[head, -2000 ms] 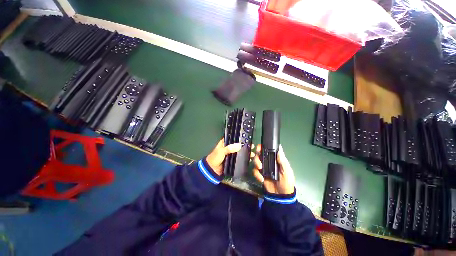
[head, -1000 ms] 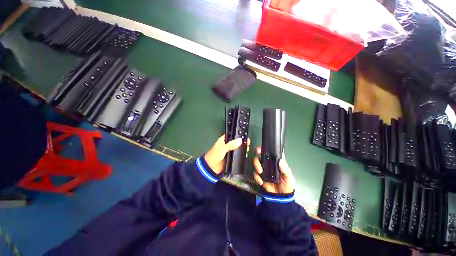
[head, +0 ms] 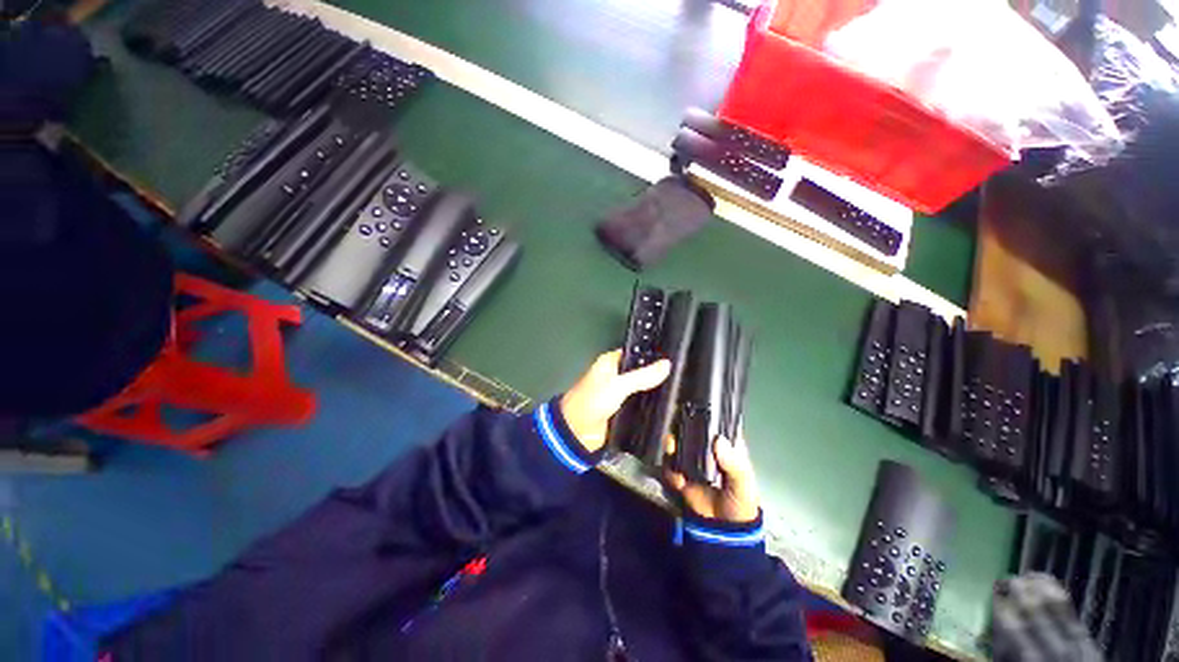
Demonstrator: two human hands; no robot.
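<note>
My left hand (head: 605, 396) grips the left side of a stack of black remotes (head: 683, 369) held upright over the bench's near edge. The leftmost remote shows its buttons; the others show plain backs or edges. My right hand (head: 727, 486) holds the stack from below and the right. The two hands' remotes are side by side and look touching. A single remote (head: 899, 550) lies face up on the green bench to the right.
Left rows of remotes (head: 375, 220) lie slanted along the edge. Right rows (head: 996, 401) stand near the cardboard (head: 1028, 291). A dark cloth lump (head: 656, 223), red bin (head: 860, 117), sample remotes (head: 847, 213) and red stool (head: 207, 369) show. Another person's grey glove (head: 1038, 621) is at lower right.
The remotes in my two hands, apart before, are now together in one group. The view has shifted, so the bench things appear further right and lower. The grey glove has come into view.
</note>
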